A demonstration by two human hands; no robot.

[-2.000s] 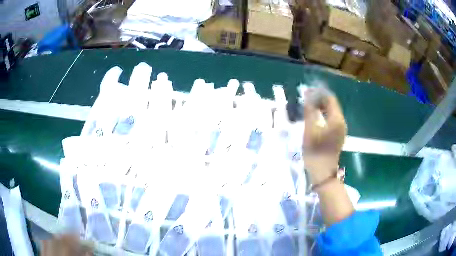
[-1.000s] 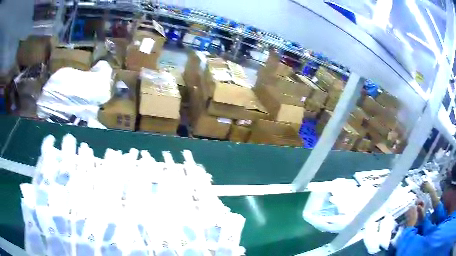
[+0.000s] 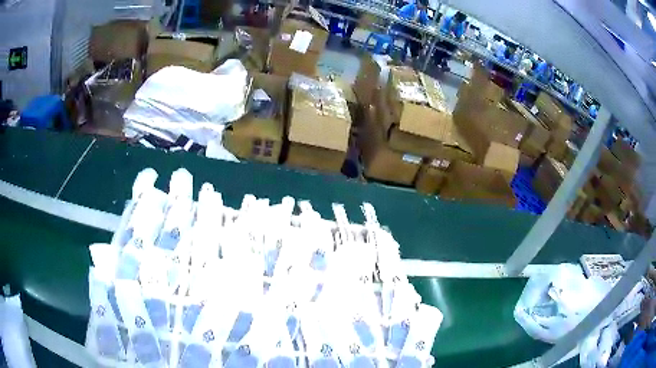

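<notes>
A white tray (image 3: 95,353) on the green belt in front of me holds crowded rows of upright slim white units in milky protective bags (image 3: 208,334). Many bags show a small black symbol and a blue-grey patch at the lower end. The upper part of the rows is overexposed, so single units are hard to tell apart. Neither my left hand nor my right hand is in the picture.
A crumpled clear plastic bag (image 3: 557,302) lies right, by a slanted metal post (image 3: 561,194). A second pale tray (image 3: 608,267) and another worker's blue sleeve (image 3: 639,351) are far right. A white upright sleeve (image 3: 14,334) is far left. Cartons (image 3: 316,118) and a white sack heap (image 3: 188,100) stand beyond.
Both hands, seen at the tray two seconds ago, are out of view. The view swung right, then partly back left, so the tray sits nearer the middle again.
</notes>
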